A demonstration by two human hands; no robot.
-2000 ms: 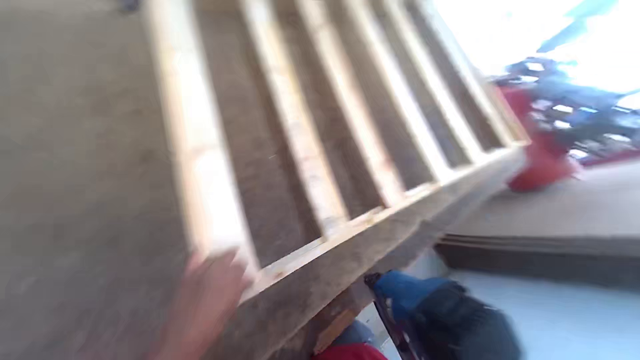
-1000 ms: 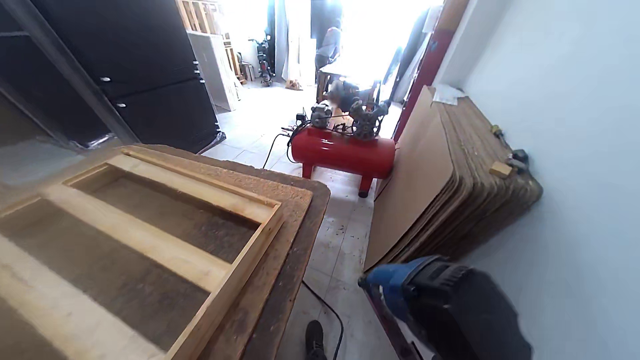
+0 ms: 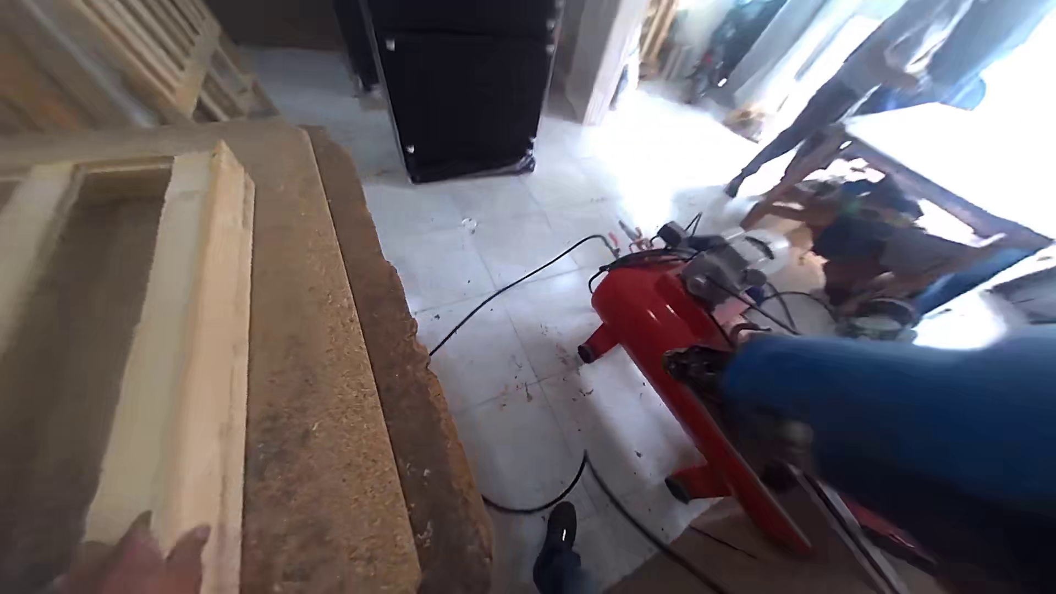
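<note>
At the bottom left my left hand (image 3: 144, 561) is on the side rail of a pale slatted wooden frame (image 3: 202, 330), its fingers curled over the wood and partly cut off by the view's edge. The frame lies on a worn particle-board worktop (image 3: 305, 396) sprinkled with sawdust. A blue power nailer or stapler (image 3: 858, 404), blurred and close to the camera, fills the right side with its dark nose pointing left. My right hand does not show.
A red air compressor (image 3: 660, 322) stands on the tiled floor, with black hoses (image 3: 528, 276) running nearby. A black padded cabinet (image 3: 466, 91) is behind. At the upper right a person (image 3: 850, 82) is beside a table (image 3: 973, 157). More slatted wooden frames (image 3: 177, 58) stand upper left.
The view has swung strongly. My left hand, out of view one second ago, is on the frame again; two seconds ago it was at the frame's corner.
</note>
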